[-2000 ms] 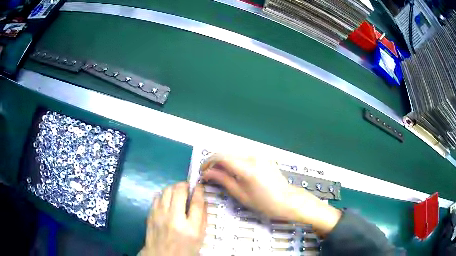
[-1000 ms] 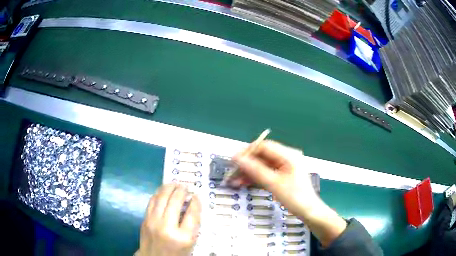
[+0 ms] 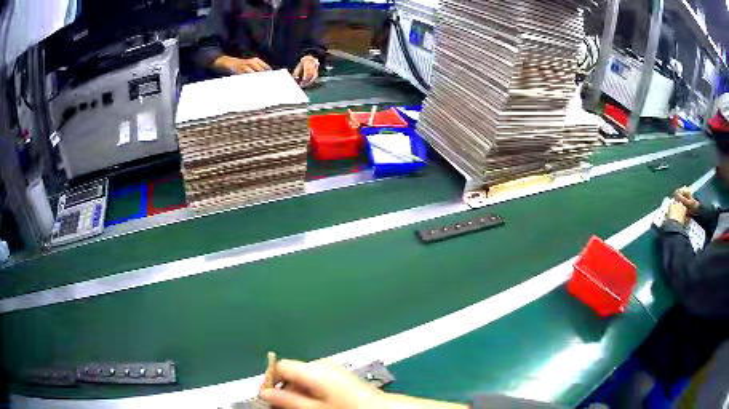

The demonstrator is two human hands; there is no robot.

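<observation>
My right hand [image 3: 324, 385] is at the bottom edge, partly cut off, with its fingers closed on a thin tan stick [image 3: 271, 367] that points up. A dark strip fixture [image 3: 374, 373] shows just behind the hand, mostly hidden. My left hand is out of the picture. Two dark strip fixtures lie end to end at the lower left of the green belt, the nearer one [image 3: 126, 373] with a row of silvery round positions. Another strip fixture [image 3: 460, 229] lies farther off on the belt.
A red bin [image 3: 602, 276] stands on the near bench at right. Across the belt are stacked sheets [image 3: 244, 152], a taller stack [image 3: 503, 96], a red bin [image 3: 336, 136], a blue bin [image 3: 393, 152] and a calculator [image 3: 79, 212]. One person sits opposite, another at far right.
The view has swung up and right, so the component sheet, the silver pieces and my left hand have left the picture. My right hand still holds the stick.
</observation>
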